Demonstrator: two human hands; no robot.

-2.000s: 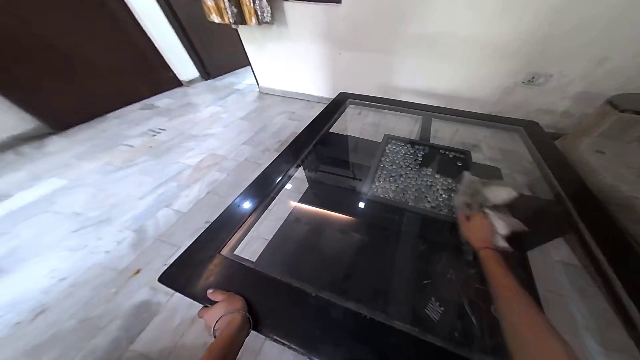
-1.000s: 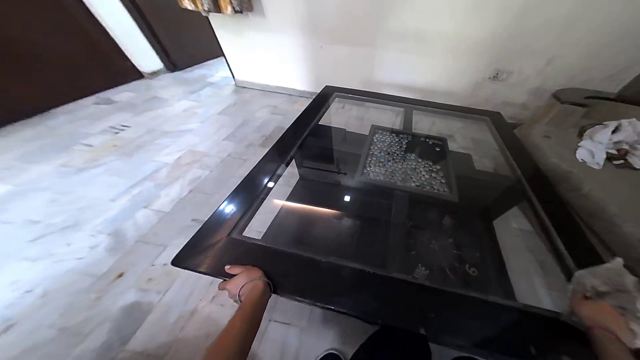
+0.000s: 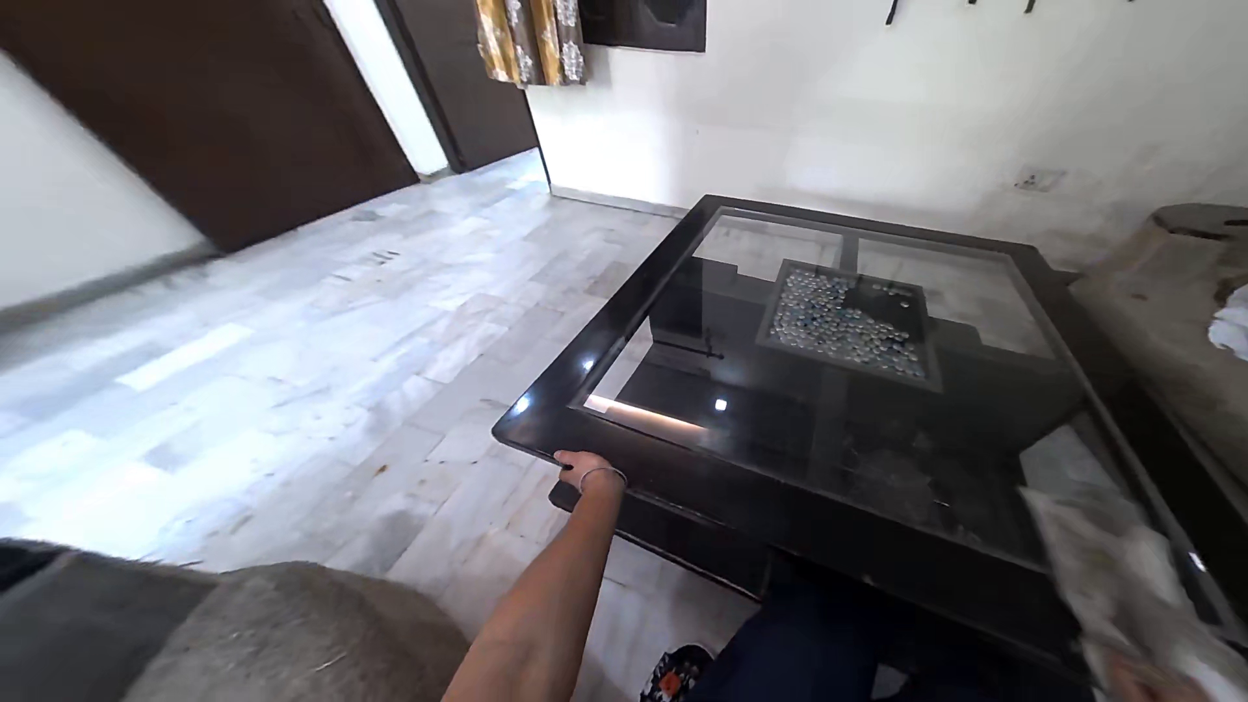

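A low table with a dark frame [image 3: 682,458] and a glass top [image 3: 799,429] stands in front of me. Under the glass lies a square tray of glass pebbles [image 3: 843,322]. My left hand [image 3: 588,470], with a bangle at the wrist, grips the near edge close to the left corner. At the lower right, my right hand [image 3: 1146,678] is blurred and partly cut off by the frame. It holds a pale crumpled cloth [image 3: 1111,561] over the near right part of the glass.
Marble floor [image 3: 322,370] extends to the left. A brownish padded seat [image 3: 292,634] is at the lower left, and another seat [image 3: 1160,253] bearing a white cloth [image 3: 1233,322] is at the right. A wall with a socket [image 3: 1039,179] stands behind the table. My shoe [image 3: 675,673] shows below.
My right hand with the cloth was farther up the glass two seconds ago, then at the right edge, and is now over the near right part. My left hand stays on the near edge.
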